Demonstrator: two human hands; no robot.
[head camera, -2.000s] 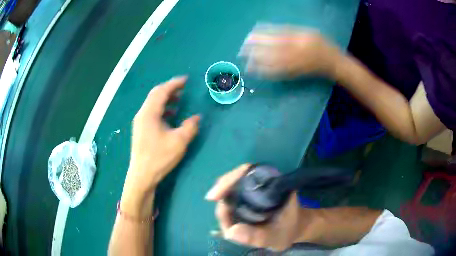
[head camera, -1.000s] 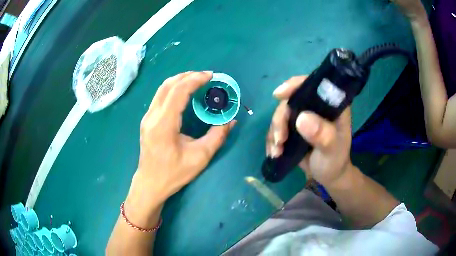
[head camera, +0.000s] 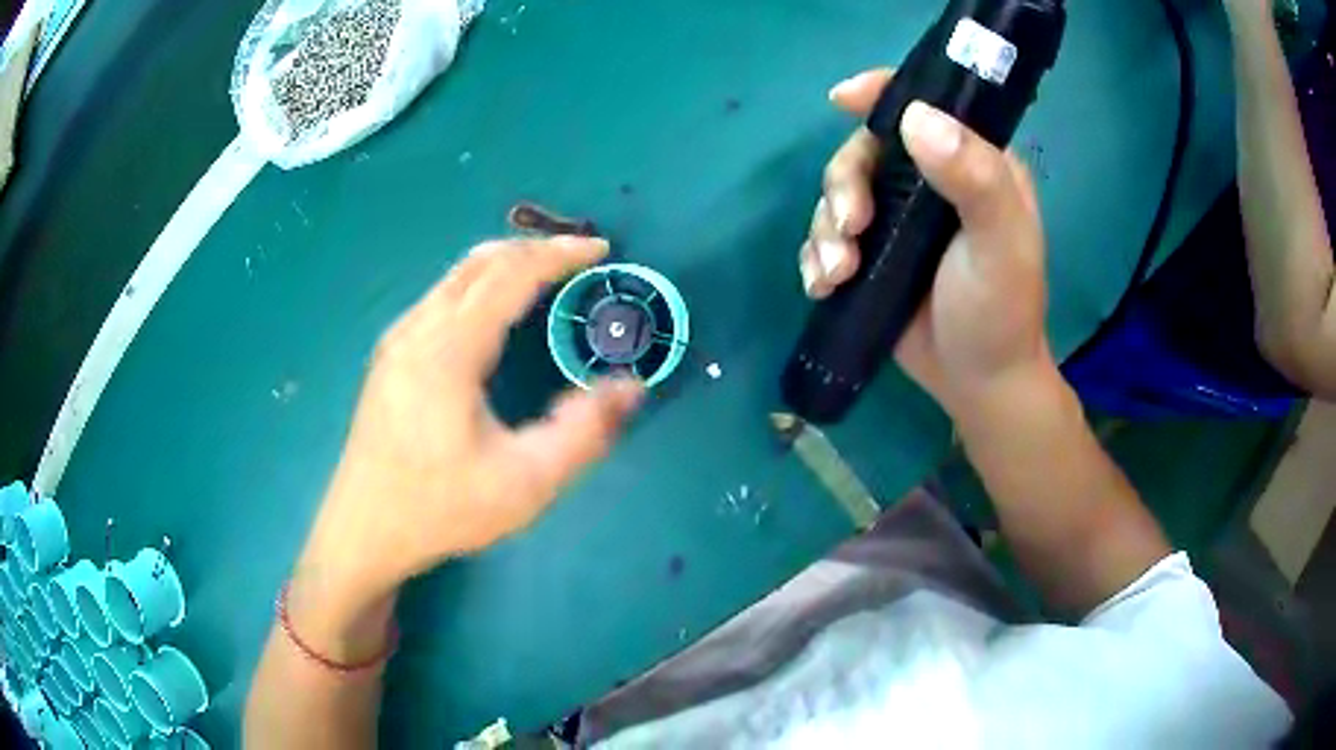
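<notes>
A turquoise fan housing (head camera: 678, 325) stands on the green bench, its open end up, with a dark round motor (head camera: 618, 330) in its centre. My left hand (head camera: 466, 410) is around the housing, thumb and fingers at opposite sides of its rim; the thumb is blurred and I cannot tell if it presses on it. My right hand (head camera: 952, 235) is closed around the black electric screwdriver (head camera: 879, 301), held tilted to the right of the housing, its narrow end down. The bit is not clearly visible. A white connector (head camera: 714, 371) lies beside the housing.
An open bag of screws (head camera: 334, 66) lies at the upper left by the white line (head camera: 139, 293). A dark flat piece (head camera: 545, 221) lies behind the housing. Several turquoise housings (head camera: 144, 593) stand at the lower left. A tape strip (head camera: 832, 472) is at the bench edge. Another person's arm (head camera: 1289, 220) is at right.
My left hand has come to the housing from its left. My right hand has raised the screwdriver and turned it narrow end down. The other person's hand has withdrawn from the housing. The view has shifted.
</notes>
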